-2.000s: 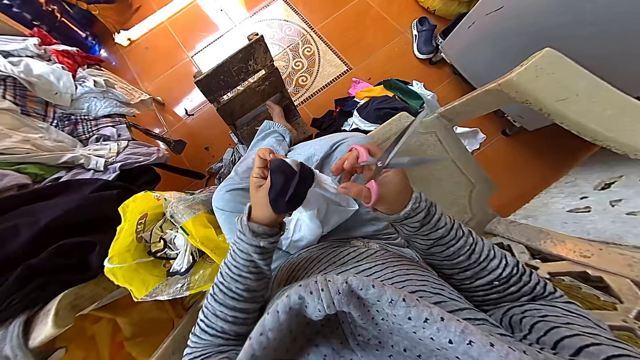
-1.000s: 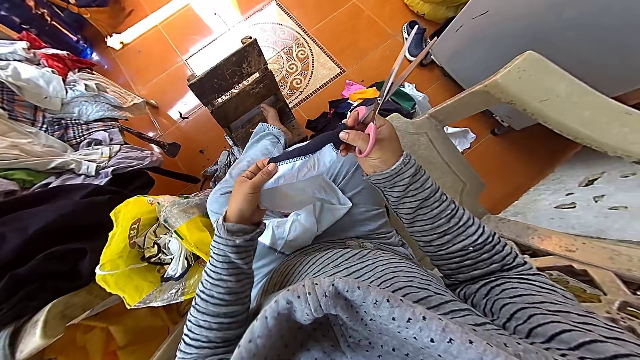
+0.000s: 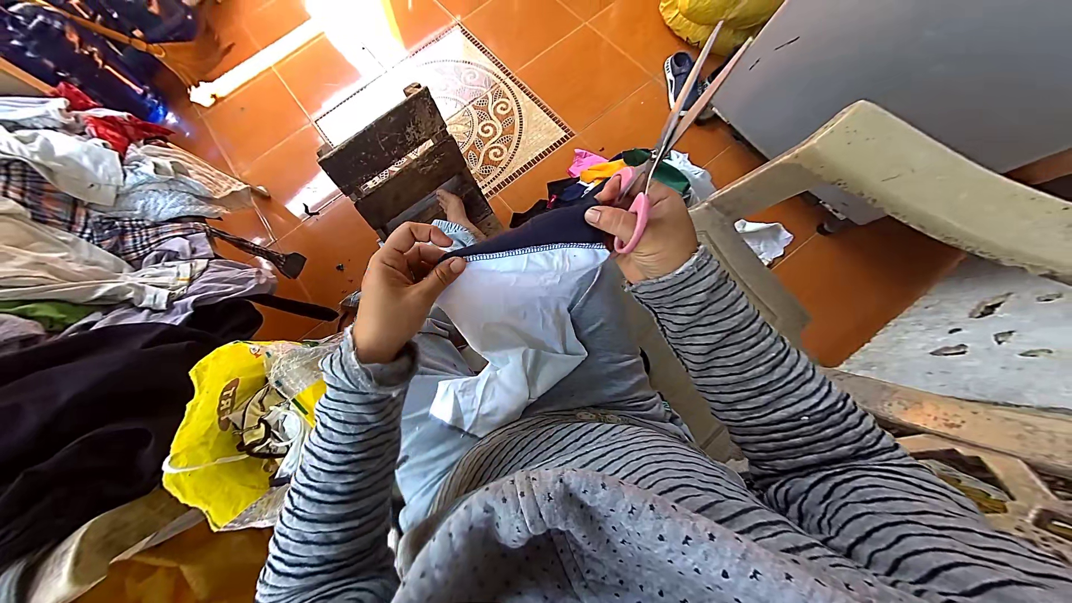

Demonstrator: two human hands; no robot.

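Observation:
Between my hands stretches a piece of fabric, a dark navy band (image 3: 536, 230) joined by a pale overlock seam to white cloth (image 3: 523, 314) that hangs over my lap. My left hand (image 3: 402, 289) pinches the band's left end between thumb and finger. With my right hand (image 3: 649, 222) I grip its other end and also hold scissors (image 3: 670, 126) with pink handles; the blades point up and away from the cloth and stand slightly apart. Part of the handles is hidden by my fingers.
Piled clothes (image 3: 117, 201) lie at the left, beside a yellow plastic bag (image 3: 213, 427) with scraps. Ahead are a dark wooden stool (image 3: 410, 159) with a bare foot on it and colourful cloth scraps (image 3: 607, 167). A worn plastic chair (image 3: 904, 193) stands at the right.
The dark part, bunched in my left hand two seconds ago, is now spread between both hands. The scissors, earlier pointing right across my lap, now point upward. My left hand has risen slightly since one second ago.

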